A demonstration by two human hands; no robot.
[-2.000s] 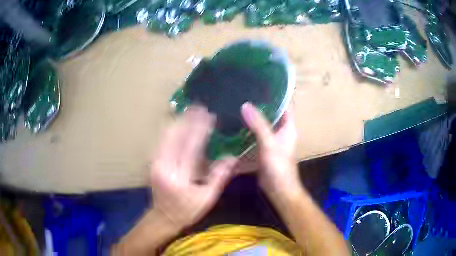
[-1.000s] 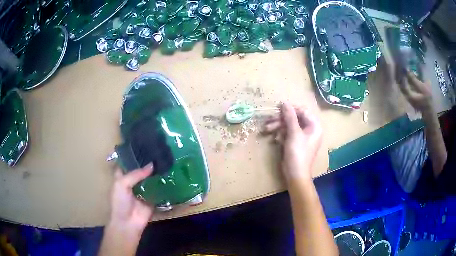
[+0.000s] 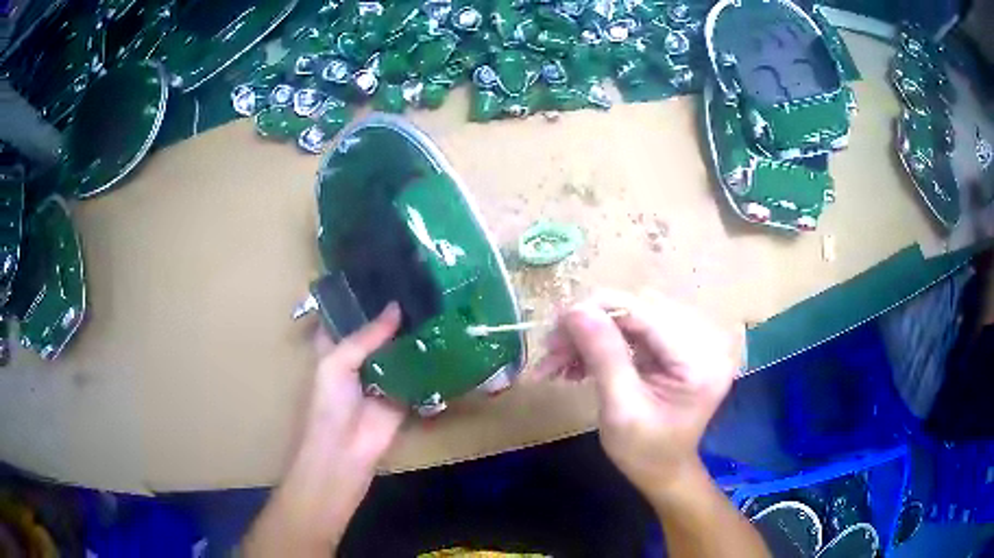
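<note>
A glossy green body shell with a silver rim and dark middle lies tilted over the board, wide end toward me. My left hand holds it at its lower left, thumb on the dark inside. My right hand grips a thin pale applicator stick between thumb and fingers. The stick's tip is at the shell's green surface near its lower right; whether it touches is hard to tell. A small pale-green oval holder lies on the board right of the shell, with crumbs around it.
A heap of small green parts lies along the back of the tan board. Stacked green shells stand at the right, more shells at the left. A blue crate with shells is below the table at the right.
The shell first came down to the left, then moved right and slightly up. My right hand took up the stick and moved it from the pale-green holder to the shell. The other person's hand left the right side.
</note>
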